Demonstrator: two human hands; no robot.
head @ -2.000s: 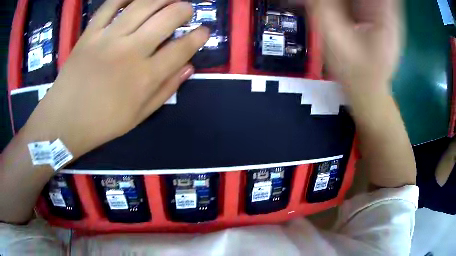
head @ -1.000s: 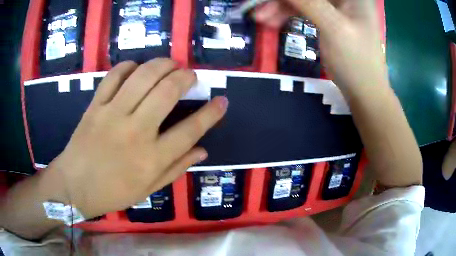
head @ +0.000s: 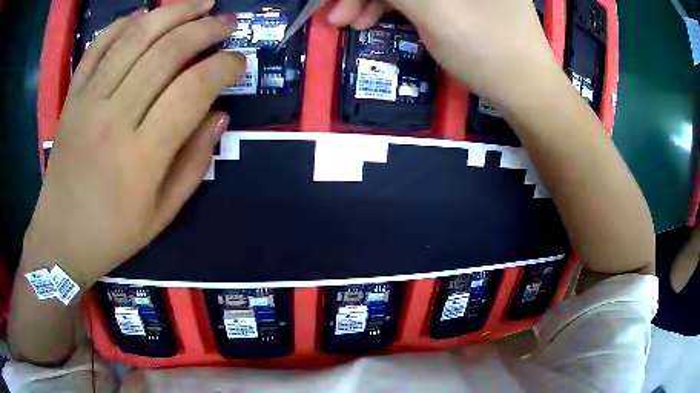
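Note:
Open-backed black phones lie in two rows in a red foam tray (head: 322,77). A wide black adhesive sheet (head: 368,222) with stepped white blocks lies across the tray between the rows. My left hand (head: 130,123) rests over the upper left, fingertips at a phone (head: 265,107) there; it seems to hold nothing, though its underside is hidden. My right hand (head: 460,38), cut off by the top edge, holds slim silver tweezers (head: 301,21). Their tip is over that same phone's inner end, beside its white label (head: 244,73). Whether the tip holds a piece is too small to tell.
A shiny green table (head: 652,153) shows at the right. Two white printed labels (head: 52,284) are stuck on my left wrist. Another person's arm (head: 685,261) shows at the right edge. Another phone (head: 389,84) lies right of the tweezers, with a white label inside.
My left hand has moved from the black sheet up and left to a phone in the upper row. My right hand has moved left, bringing the tweezers over that phone. The view has shifted slightly.

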